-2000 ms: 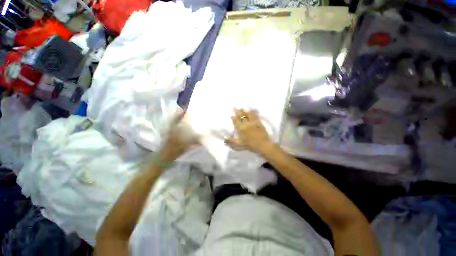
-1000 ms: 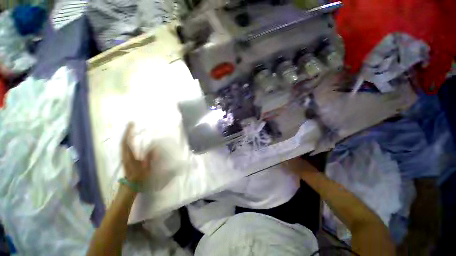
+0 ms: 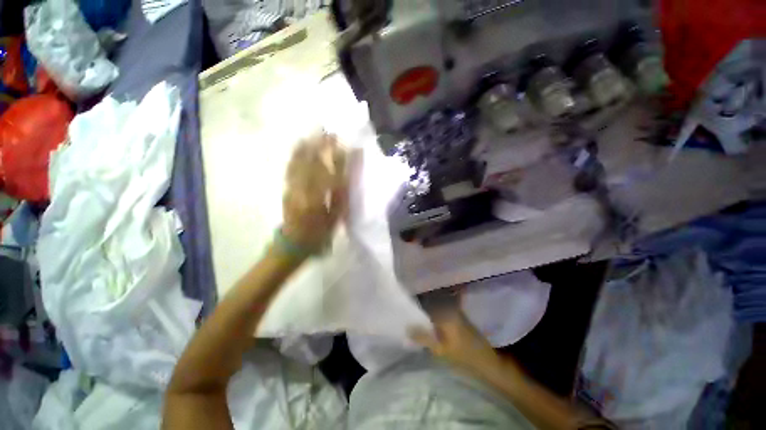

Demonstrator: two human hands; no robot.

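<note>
A white fabric piece (image 3: 374,285) lies on the cream tabletop (image 3: 239,193), running from the needle area (image 3: 417,178) down to the table's front edge. My left hand (image 3: 315,185), blurred, rests at the cloth's left side, left of the needle area; whether its fingers grip the cloth is unclear. My right hand (image 3: 441,336) is at the front edge, with thumb and fingers pinching the cloth's lower right corner. The grey-white overlock machine (image 3: 453,63) with a red oval badge stands beyond the cloth, to the right. Glare hides part of the cloth.
A white cloth pile (image 3: 113,227) is at the left, beside a blue-grey cloth strip (image 3: 191,168). Tension knobs (image 3: 550,88) line the machine front. White pieces over blue cloth (image 3: 663,336) are at lower right. A red bag (image 3: 697,38) is at upper right.
The view has shifted. My left hand has moved up the table towards the needle area. My right hand, earlier partly hidden below the table edge, now shows at the cloth's corner.
</note>
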